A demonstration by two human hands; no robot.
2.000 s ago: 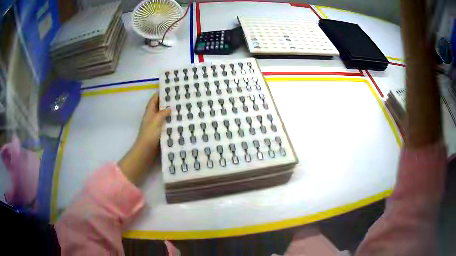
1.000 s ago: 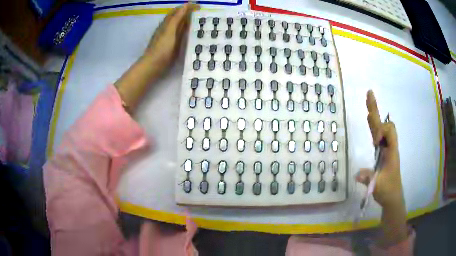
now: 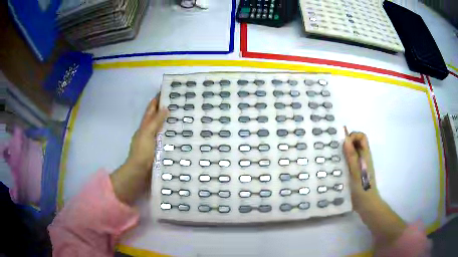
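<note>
A white foam board point(image 3: 231, 125) lies in front of me, turned with its long side across. Rows of small dark-grey rounded parts point(image 3: 255, 133), joined in pairs, cover it; some shine white. My left hand point(image 3: 147, 138) holds the board's left edge, its fingertips partly hidden. My right hand point(image 3: 359, 165) is at the board's right edge and holds a pen point(image 3: 364, 172) with a clear and pinkish barrel. Whether the right fingers also touch the board is hard to tell.
Stacked boards point(image 3: 103, 22) stand at back left beside a blue parts box point(image 3: 69, 75). A black calculator point(image 3: 265, 11), another loaded board point(image 3: 351, 22) and a black tray point(image 3: 416, 39) lie at the back. Pink cloth point(image 3: 25, 165) is at far left.
The board has turned a quarter turn from upright to sideways since a second ago. My left hand has moved down to its left edge, and my right hand with the pen has come close to its right edge.
</note>
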